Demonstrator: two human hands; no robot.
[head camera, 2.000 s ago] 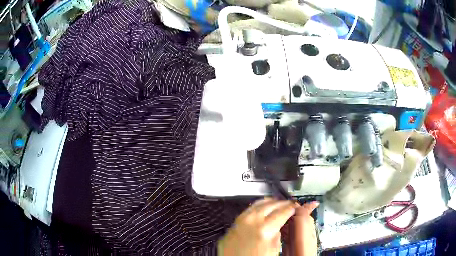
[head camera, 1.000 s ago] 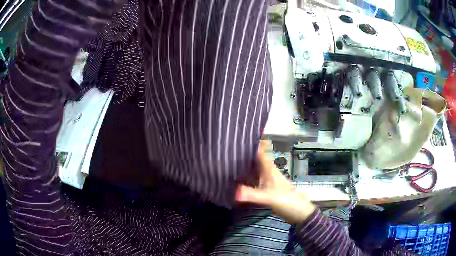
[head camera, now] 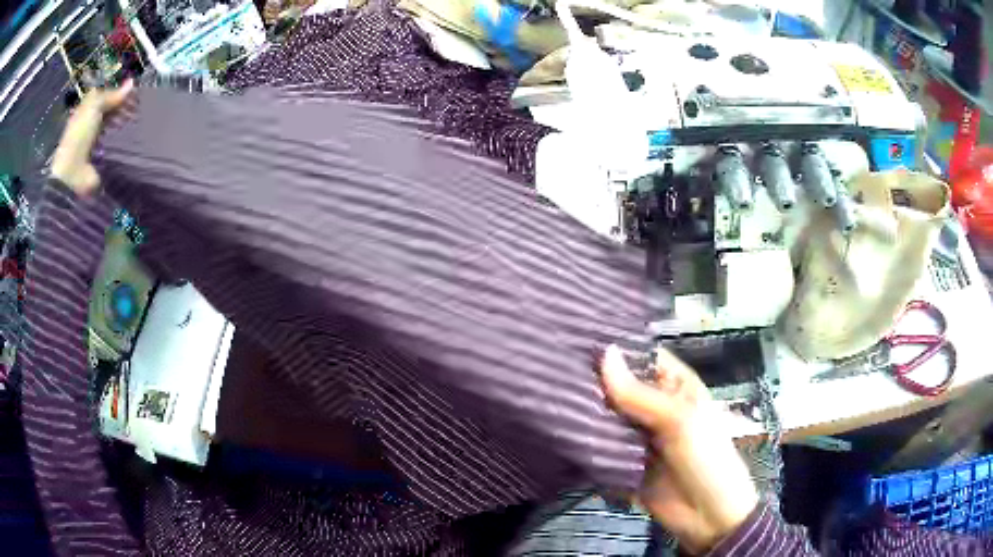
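A dark purple cloth with thin white stripes (head camera: pixel 392 239) is stretched slantwise across the view, blurred by motion. My left hand (head camera: pixel 87 136) holds its far end at the upper left. My right hand (head camera: pixel 681 435) grips its lower right end between thumb and fingers, in front of the sewing machine's table. The white overlock machine (head camera: pixel 762 93) stands at the right. Its dark needle area (head camera: pixel 664 218) is partly behind the cloth's edge. Which part of the garment the cloth is, I cannot tell.
A striped garment pile (head camera: pixel 370 54) lies behind the cloth. White papers (head camera: pixel 174 375) lie at the left. A beige pouch (head camera: pixel 860 272) hangs at the machine's right front, with red-handled scissors (head camera: pixel 923 348) beside it. A blue basket (head camera: pixel 942 495) is at the lower right, a red bag (head camera: pixel 975 190) at the right edge.
The cloth has swung from hanging upright to lying slantwise, spread between both hands. My left hand has come into view at the upper left. My right hand has moved right and down.
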